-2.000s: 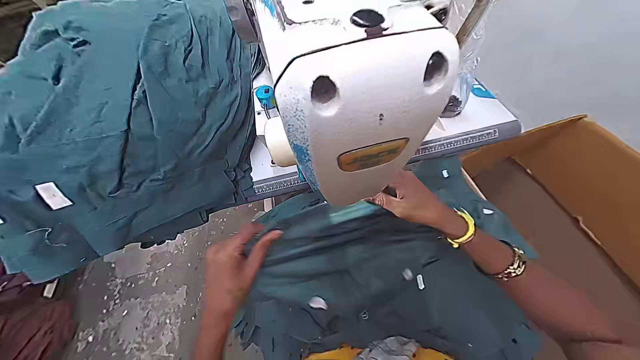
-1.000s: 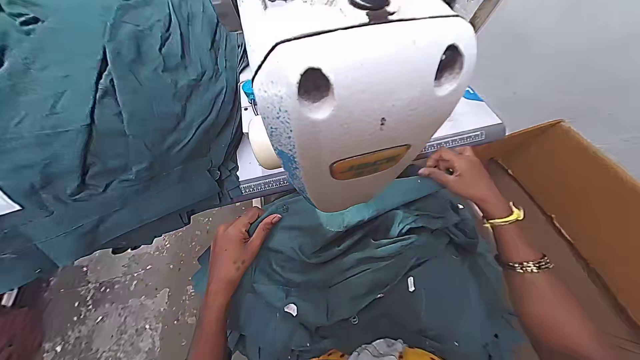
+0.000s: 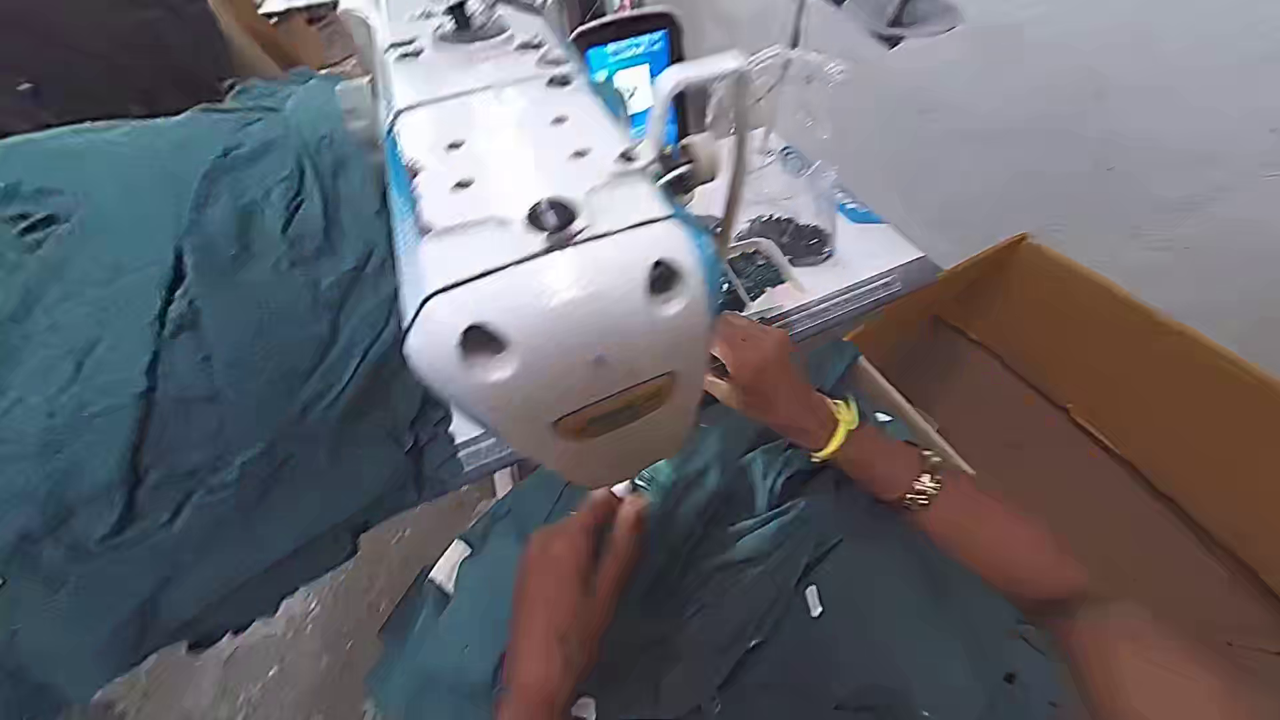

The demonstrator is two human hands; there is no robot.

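A white sewing machine head (image 3: 560, 330) fills the middle of the view and hides its needle area. Dark green cloth (image 3: 740, 580) lies below it and over my lap. My left hand (image 3: 575, 560) reaches up to the cloth's edge just under the machine head, with thumb and fingertips close together at a small white piece. To the right of the head, my right hand (image 3: 765, 380) is at the cloth by the table edge, its fingertips partly behind the machine. A yellow band and a metal bracelet are on the right wrist.
A heap of green cloth (image 3: 270, 350) hangs at the left. An open cardboard box (image 3: 1130, 350) stands at the right. Behind the machine are a lit display panel (image 3: 635, 85), a clear plastic container (image 3: 790, 200) with dark small items, and the table edge (image 3: 850, 300).
My left hand has moved from the cloth's left side in to just below the machine head. The right hand stays right of the head. The view has shifted, showing more of the machine's top.
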